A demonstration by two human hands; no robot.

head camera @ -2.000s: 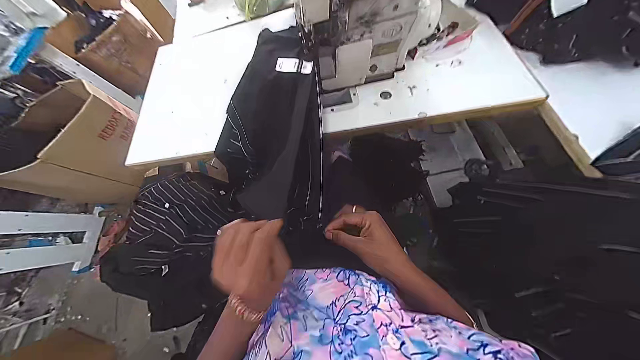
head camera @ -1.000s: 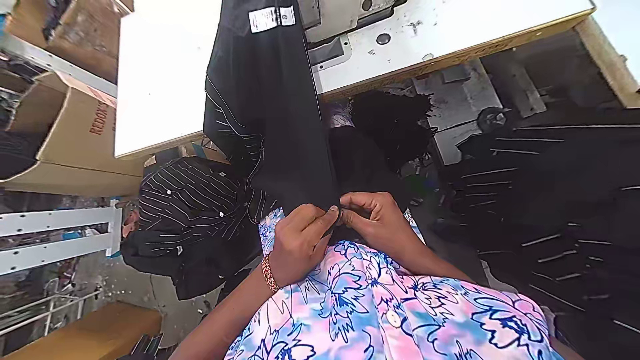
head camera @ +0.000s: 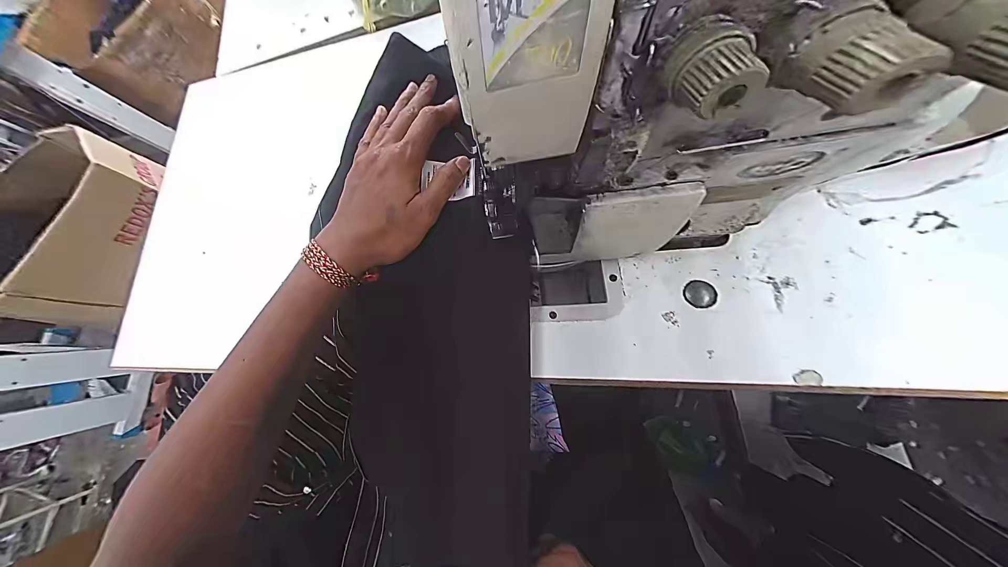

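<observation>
Black fabric [head camera: 441, 354] runs from the sewing machine down over the table's front edge. My left hand [head camera: 398, 169] lies flat on its upper part, fingers apart, thumb over a white label [head camera: 450, 179]. Just right of the thumb is the presser foot [head camera: 498, 205] of the sewing machine [head camera: 528, 87], with the fabric's right edge beside it. Of my right hand [head camera: 561, 553] only a small part shows at the bottom edge, by the fabric; its fingers are hidden. White-striped black fabric [head camera: 315, 441] hangs beneath my left forearm.
The white machine table [head camera: 220, 213] spreads to both sides, its front edge below the machine. A cardboard box [head camera: 87, 228] stands at the left, above a white metal frame [head camera: 63, 386]. More dark striped fabric [head camera: 890, 504] lies at the lower right.
My left hand has moved from the fabric's near end, beside my right hand, up to the label by the presser foot. My right hand is now mostly out of sight. The view has shifted closer to the machine.
</observation>
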